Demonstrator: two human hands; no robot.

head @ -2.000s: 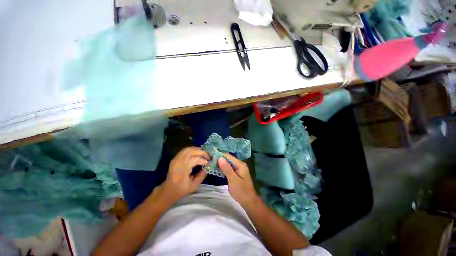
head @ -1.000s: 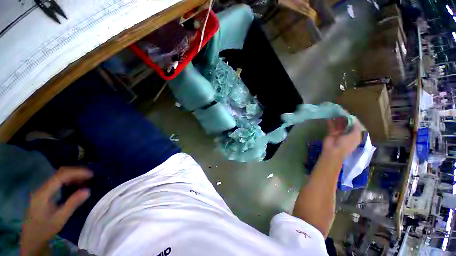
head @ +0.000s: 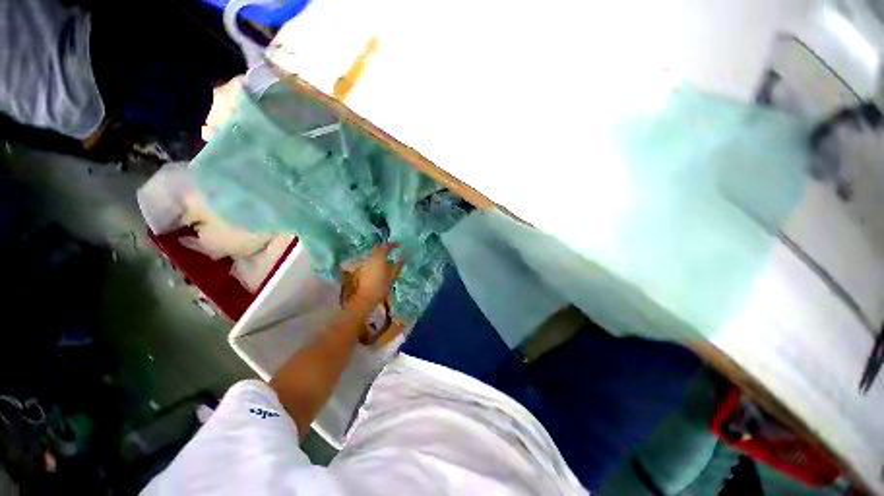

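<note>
A crumpled heap of sea-green fabric (head: 281, 179) hangs below the table edge at the left. My left hand (head: 373, 276) reaches into its lower right part. The fingertips are partly hidden by the fabric, so I cannot tell whether they grip it. A sheer sea-green panel (head: 698, 203) lies on the white table at the right and is blurred. Pale green fabric (head: 509, 276) also hangs over the table edge near my lap. My right hand is out of the picture.
The white table (head: 543, 116) has a brown front edge running diagonally. A white open box (head: 291, 310) stands below my left forearm, with a dark red container (head: 208, 271) beside it. A red tray (head: 775, 436) is under the edge at lower right. Black snips (head: 872, 363) show at the right rim.
The view has swung left. My left hand has moved from free space into the green heap. My right hand, which held out a ruffle strip, has left the picture.
</note>
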